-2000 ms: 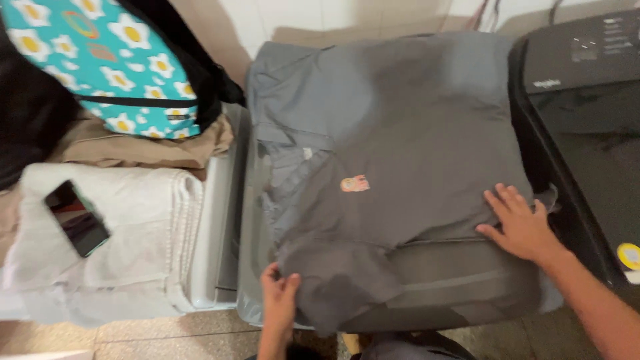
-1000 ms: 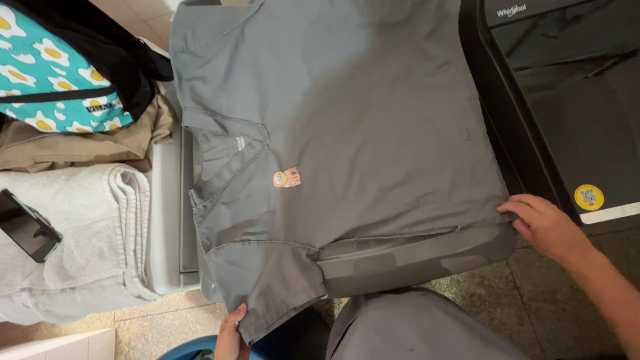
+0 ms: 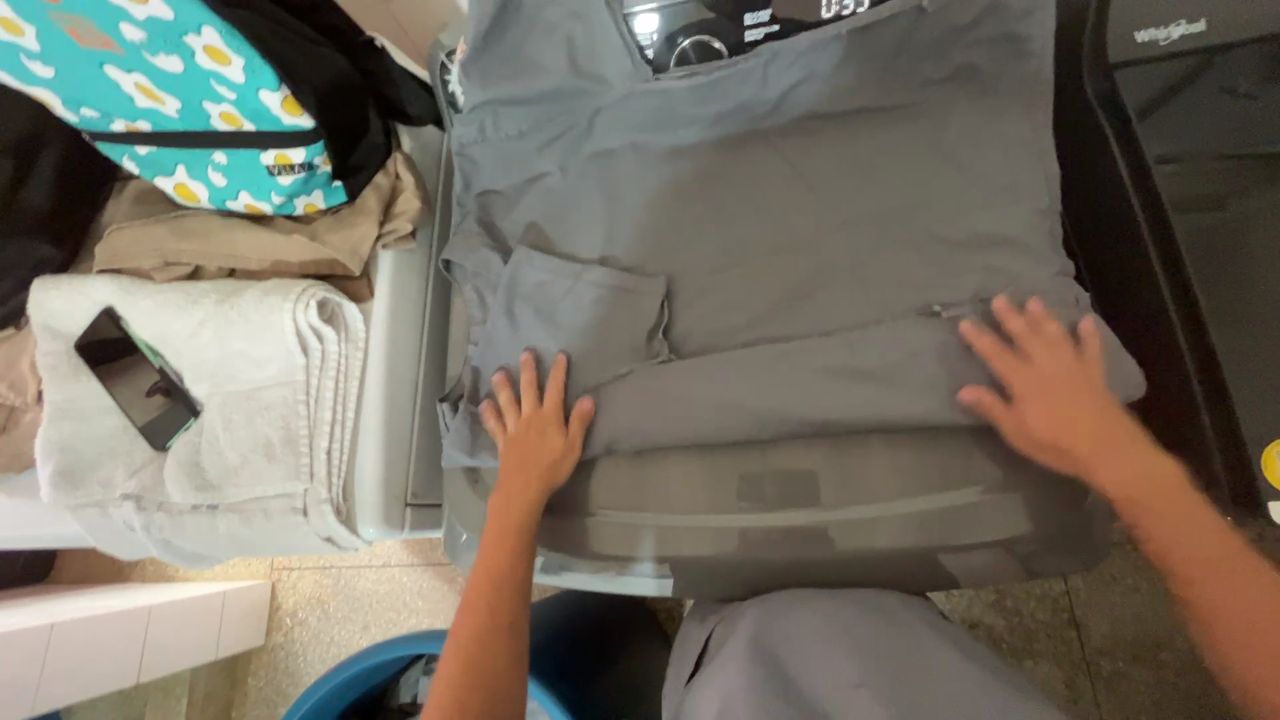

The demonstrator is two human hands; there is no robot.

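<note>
A grey short-sleeved shirt (image 3: 800,220) lies spread over the top of a grey washing machine (image 3: 800,500). Its near side is folded inward in a long strip, with one sleeve (image 3: 580,310) turned over onto the body. My left hand (image 3: 535,425) rests flat, fingers spread, on the folded part below that sleeve. On the right, my right hand (image 3: 1050,390) lies with fingers apart on the other end of the folded strip. Neither hand grips the cloth. Part of the machine's control panel (image 3: 740,30) shows beyond the shirt.
Left of the machine, a folded white towel (image 3: 250,400) carries a phone (image 3: 138,378); behind it are brown cloth (image 3: 250,240) and a teal egg-print bag (image 3: 220,110). A black Whirlpool appliance (image 3: 1200,200) stands right. A blue tub (image 3: 370,670) is on the floor below.
The shirt's near side and sleeve, which hung over the machine's front edge a second ago, are now folded inward on top. My left hand has let go of the sleeve, and my right hand has released the hem.
</note>
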